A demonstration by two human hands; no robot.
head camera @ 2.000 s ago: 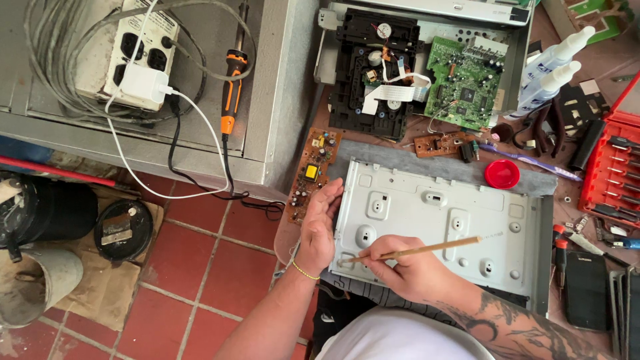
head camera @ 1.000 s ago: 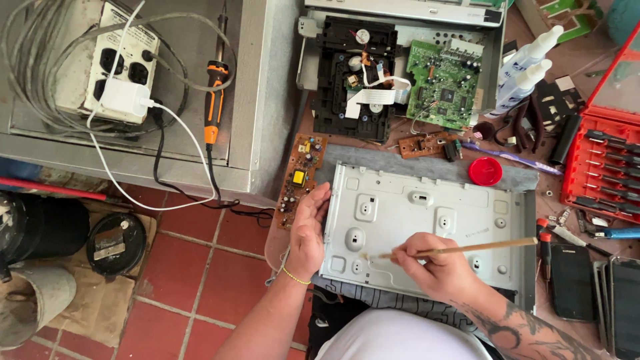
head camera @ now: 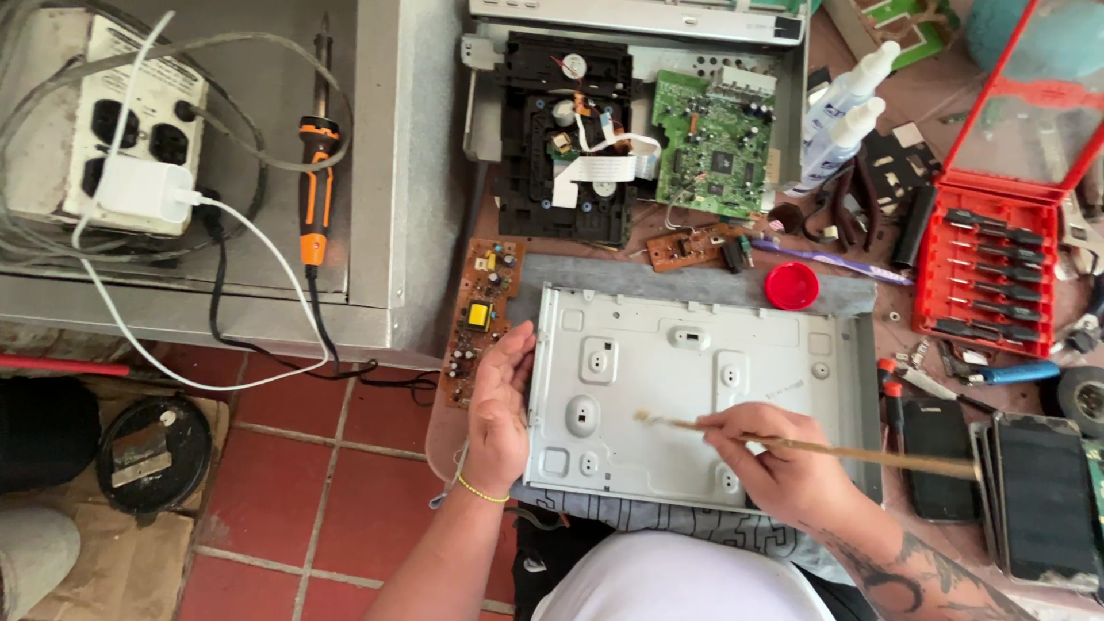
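Observation:
A flat grey metal chassis plate (head camera: pixel 664 379) lies on a grey cloth in front of me. My left hand (head camera: pixel 503 414) rests along its left edge, steadying it with fingers and palm. Between the fingers of my right hand (head camera: pixel 776 457) is a thin wooden-handled brush (head camera: pixel 841 448), its bristles over the plate's middle. Just beyond the plate stands a small round red cap or dish (head camera: pixel 791 286). A brown circuit board (head camera: pixel 476 323) lies beside the plate's left edge, near my left fingertips.
An opened disc player with a black drive mechanism (head camera: pixel 565 138) and green circuit board (head camera: pixel 714 142) lies at the back. At right are spray bottles (head camera: pixel 835 147), a red screwdriver case (head camera: pixel 987 267) and phones (head camera: pixel 938 461). A soldering iron (head camera: pixel 317 190) lies on the metal surface at left.
The brush tip has moved from near the plate's lower left area to its middle, my right hand shifting with it. My left hand stays at the left edge.

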